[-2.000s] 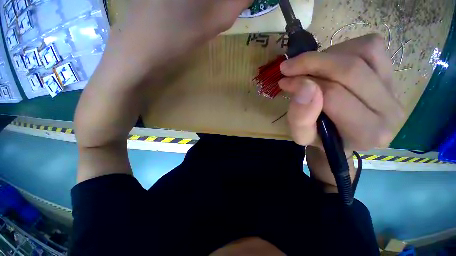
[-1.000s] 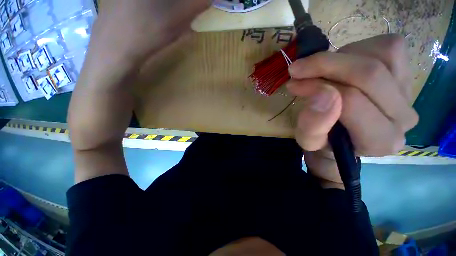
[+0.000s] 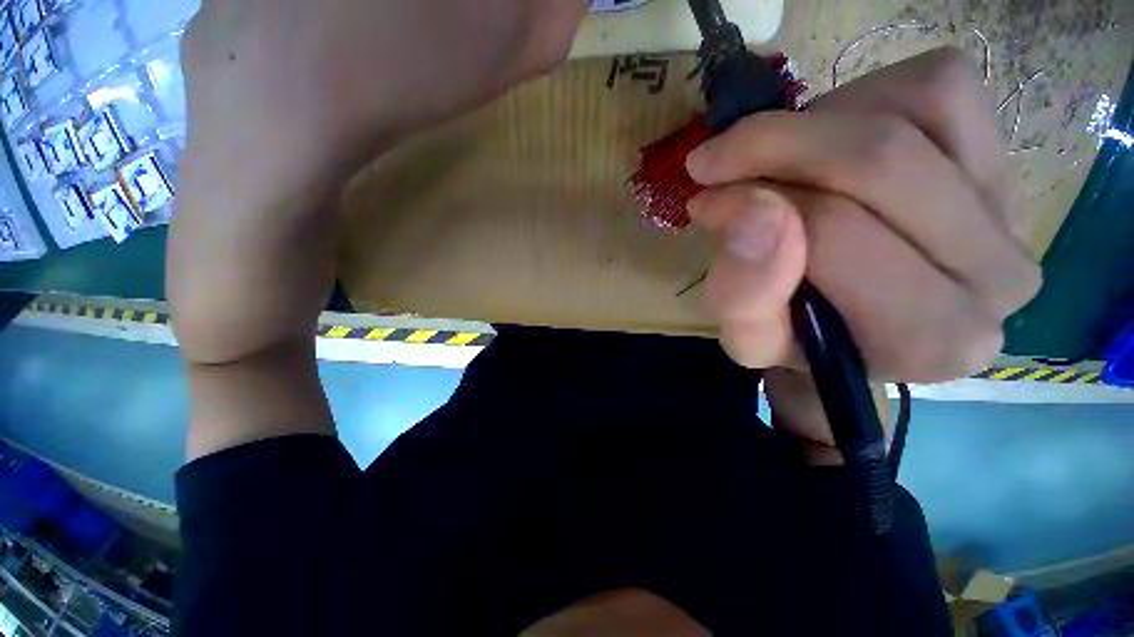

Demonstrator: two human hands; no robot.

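My right hand [image 3: 858, 224] grips the black handle of a soldering iron [image 3: 836, 361]; its metal shaft points up and its tip is cut off by the top edge. A bundle of red wires [image 3: 668, 172] lies on the cardboard behind the iron, partly hidden by my fingers. My left hand [image 3: 497, 50] reaches to the top edge beside the cream support block [image 3: 746, 18]; its fingertips are cut off, so I cannot tell what they hold. Only a sliver of the round ear cup [image 3: 618, 4] shows at the top.
A clear tray [image 3: 152, 77] with several small battery cells lies at the left on the green mat [image 3: 112, 265]. Thin solder wire [image 3: 842, 60] curls at the upper right of the cardboard [image 3: 497, 237], among brown specks. A blue bin [image 3: 1119, 358] shows at the right edge.
Against one second ago, my right hand and the iron are slightly further left and cover more of the red wires. My left hand is further right at the top, and less of the ear cup shows.
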